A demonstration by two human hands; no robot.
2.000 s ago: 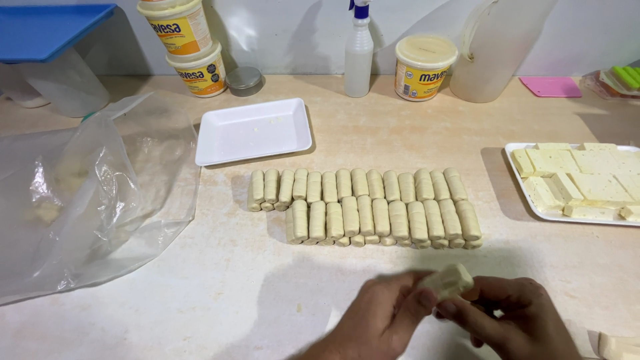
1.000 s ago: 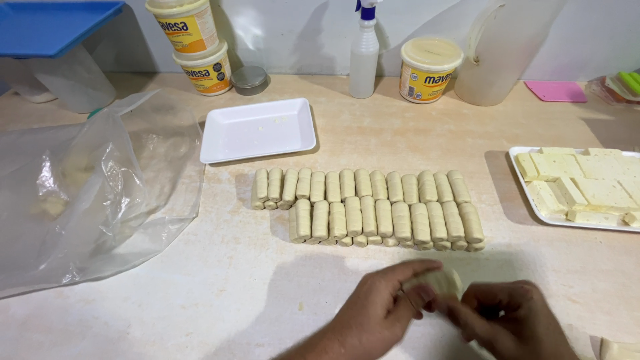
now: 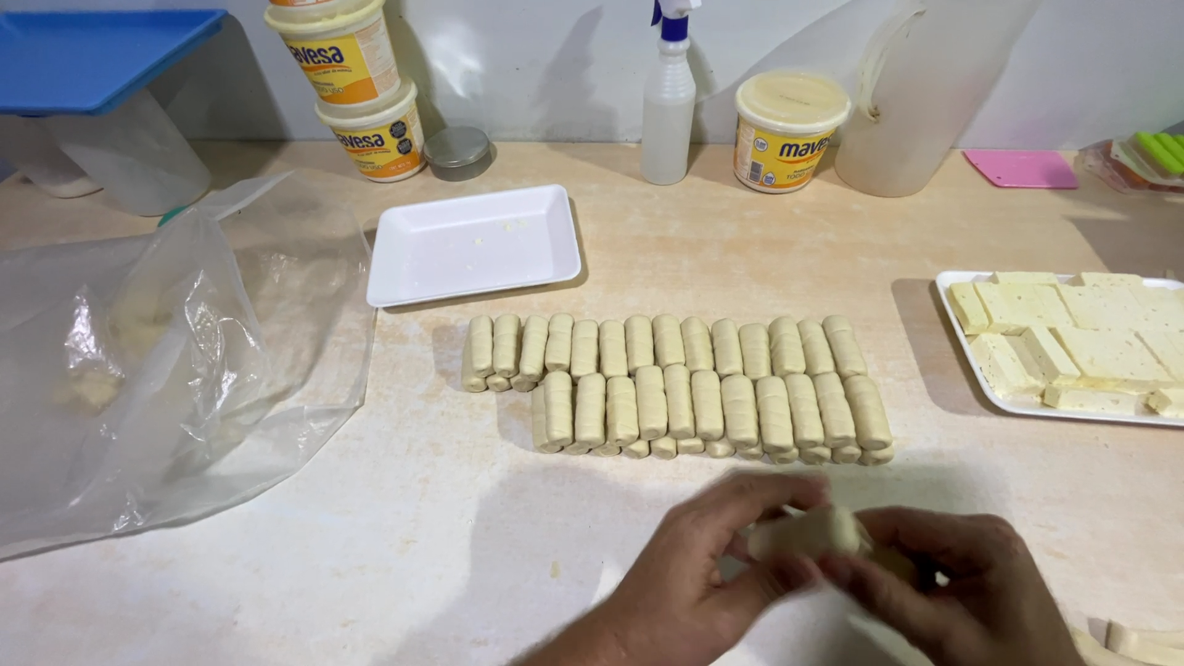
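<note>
Between my two hands, over the lower right of the table, is a piece of pale dough [image 3: 803, 536], blurred by motion. My left hand [image 3: 708, 564] holds its left part between thumb and fingers. My right hand [image 3: 953, 578] grips the right end, where a strip of dough shows behind the fingers. Beyond them lie wrapped dough rolls [image 3: 708, 402], stacked in two side-by-side rows. A white tray of cut cheese sticks [image 3: 1110, 338] stands at the right. More dough [image 3: 1142, 643] shows at the lower right corner, partly cut off by the frame.
A white foam tray [image 3: 476, 242] with crumbs lies behind the rolls. A clear plastic bag [image 3: 185, 370] covers the left side. Margarine tubs [image 3: 375, 139], a round metal tin [image 3: 457, 150], a spray bottle [image 3: 669, 111], a translucent pitcher [image 3: 911, 102] and a pink scraper [image 3: 1020, 168] stand or lie along the wall.
The cheese stick with dough, seen between my fingers two seconds ago, has been turned and now shows a dough-covered side. Both hands remain in nearly the same place.
</note>
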